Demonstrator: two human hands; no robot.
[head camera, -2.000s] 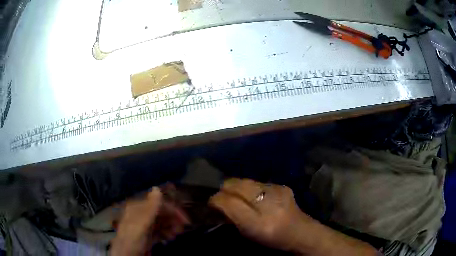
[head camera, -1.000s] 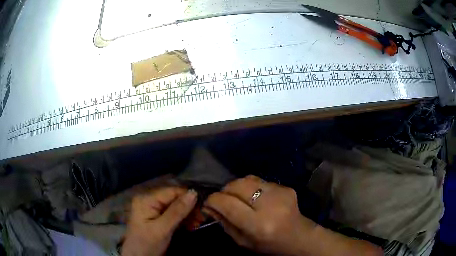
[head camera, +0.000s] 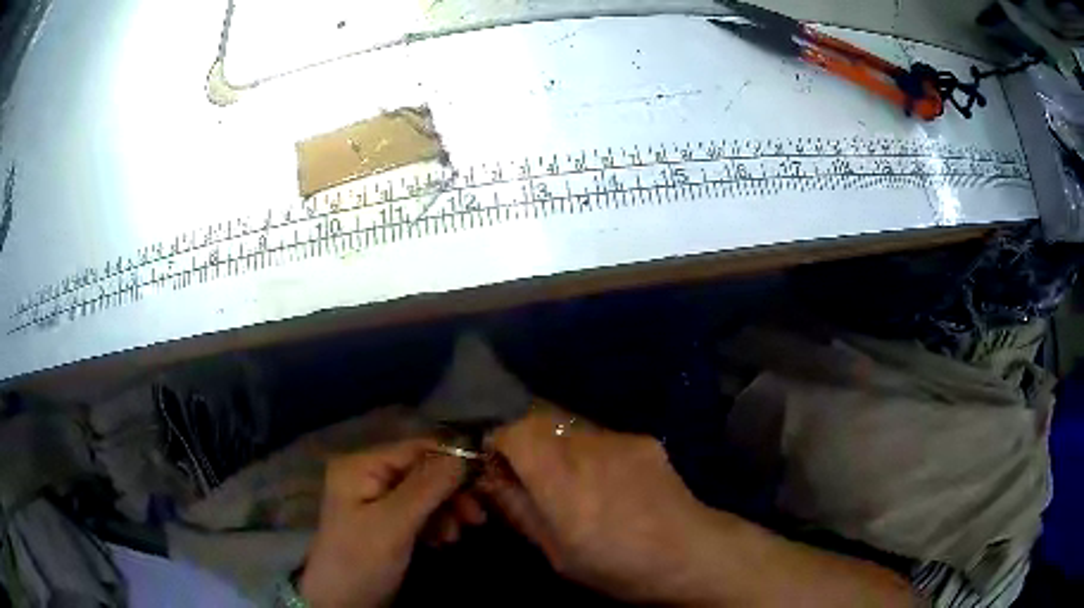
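Grey-brown khaki garment (head camera: 476, 380) lies in my lap below the table edge, its cloth rising to a peak behind my fingers. My left hand (head camera: 386, 511) pinches its edge between thumb and fingers. My right hand (head camera: 606, 499), with a ring, is closed close against the left fingertips. A thin shiny sliver, a needle or fine tool (head camera: 459, 451), shows between the two hands' fingertips and seems held by the right fingers. Most of the tool and the pinched cloth are hidden by the fingers and shadow.
The white table (head camera: 571, 261) spans the top, with a printed ruler (head camera: 594, 188) and a tan patch (head camera: 369, 152). Orange-handled snips (head camera: 862, 74) lie at the upper right. A rumpled khaki heap (head camera: 903, 451) is right of my lap; more cloth (head camera: 60, 523) is left.
The shiny sliver has moved from below my right fingers up to the left fingertips. My right hand has turned and closed against the left. The table view has shifted slightly upward.
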